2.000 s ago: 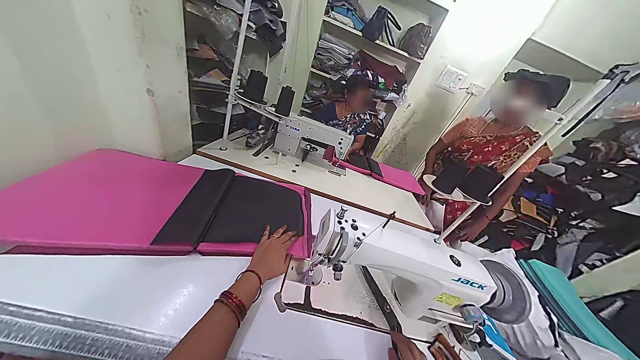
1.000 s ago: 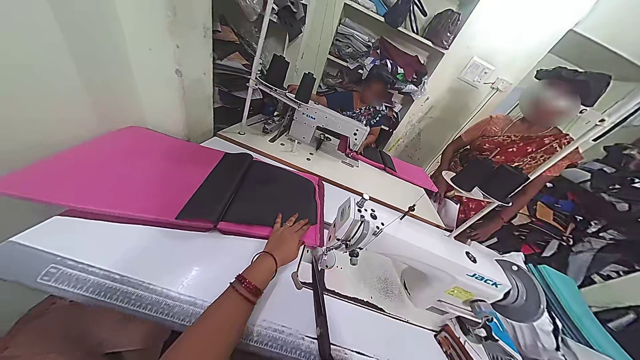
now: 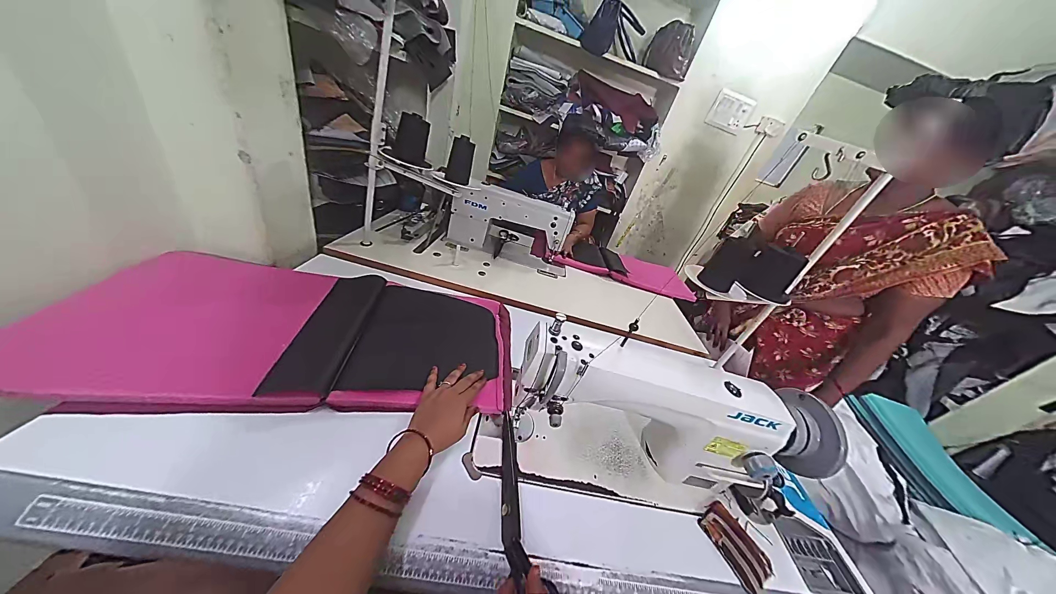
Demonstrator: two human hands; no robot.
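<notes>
My left hand (image 3: 450, 404) lies flat on the near right corner of a pink fabric piece (image 3: 190, 330) with a black panel (image 3: 421, 334). At the bottom edge, my right hand (image 3: 521, 580) shows only in part, its fingers around the handles of black scissors (image 3: 511, 503). The blades point away from me, their tips by the fabric's right edge; whether they are parted I cannot tell. Just right of the fabric stands a white Jack sewing machine (image 3: 660, 396), its needle area beside the fabric's corner.
A clear ruler (image 3: 165, 532) runs along the near table edge. Beyond stands a second sewing machine (image 3: 511, 219), with a seated person (image 3: 569, 173) at it. Another person (image 3: 874, 272) stands at the right, behind a thread stand. Folded teal fabric (image 3: 932, 470) lies right of the Jack machine.
The black strap-like thing on the machine bed two seconds ago, now seen as scissors, has moved left to the fabric's right edge. My left hand stays on the fabric's corner.
</notes>
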